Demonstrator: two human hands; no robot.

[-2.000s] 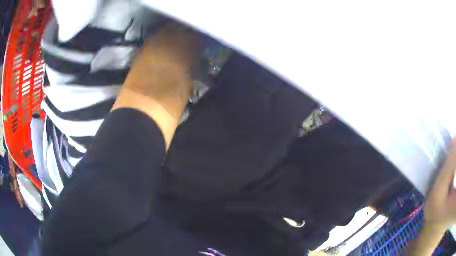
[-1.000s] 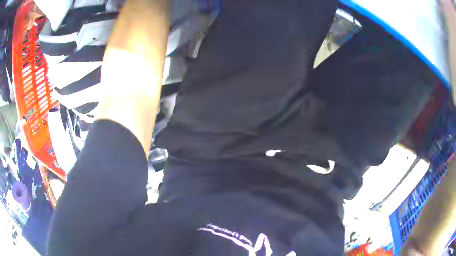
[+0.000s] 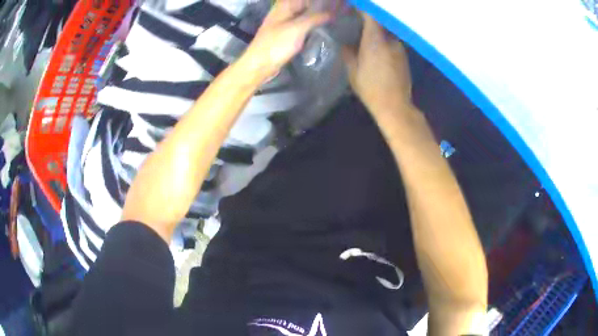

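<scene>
A grey, shiny, bag-like piece (image 3: 318, 72) hangs between my hands at the top, over the striped cloth and my lap. My left hand (image 3: 285, 33) holds its upper left side, with blurred fingertips. My right hand (image 3: 381, 65) is at its upper right side, close to the table edge, with the thumb against it; the other fingers are partly hidden. A heap of black-and-white striped cut pieces (image 3: 157, 62) lies at the left, beneath my left forearm.
The red plastic basket (image 3: 52, 125) stands around the heap's left side. The white table (image 3: 524, 79) with its blue edge curves along the upper right. A blue plastic basket (image 3: 544, 305) is at the lower right. A pale curled strip (image 3: 377, 259) lies on my black clothing.
My right hand has come from the far right to the top centre, beside my left hand. My left hand, out of view a second ago, now shows. The grey piece now shows between them.
</scene>
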